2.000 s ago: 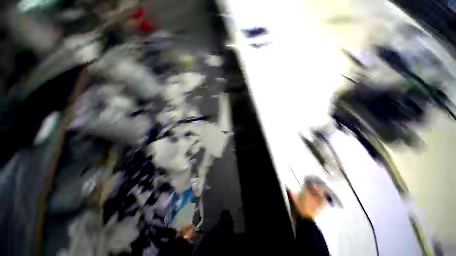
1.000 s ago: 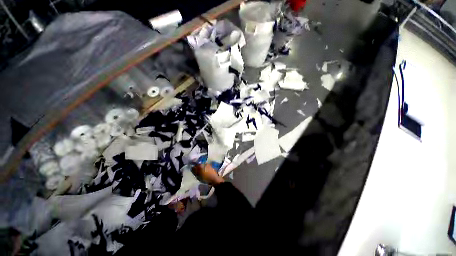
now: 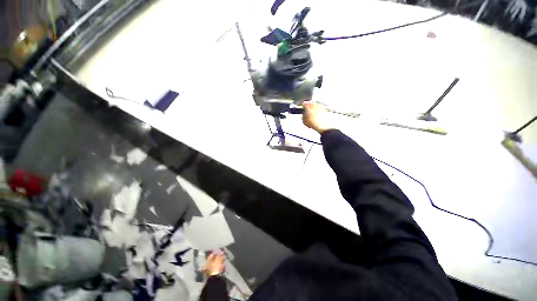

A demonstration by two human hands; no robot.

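Observation:
The straight-knife cutting machine [image 3: 288,73] stands upright on the white lay at upper centre, its base plate [image 3: 287,147] low on the sheet. My right hand [image 3: 315,116] reaches out and is closed on the machine handle at the motor's near side; the grip is partly hidden. My left hand [image 3: 215,264] is low, beside the table above the floor scraps. Its fingers are small and blurred, and whether it holds anything cannot be told. The paper marker [image 3: 365,194] has a dark cut line running right from the base plate.
Lay weights [image 3: 415,127] and dark rods [image 3: 443,99] lie right of the machine. A power cable [image 3: 383,32] runs to the upper right. A small dark cut part [image 3: 165,101] lies left. White and dark scraps [image 3: 126,200] and a pale bin [image 3: 68,258] are on the floor.
The view has swung from the floor back to the table. The machine and my right hand on it have come into view. My left hand now shows lower, without the clear blue item beside it.

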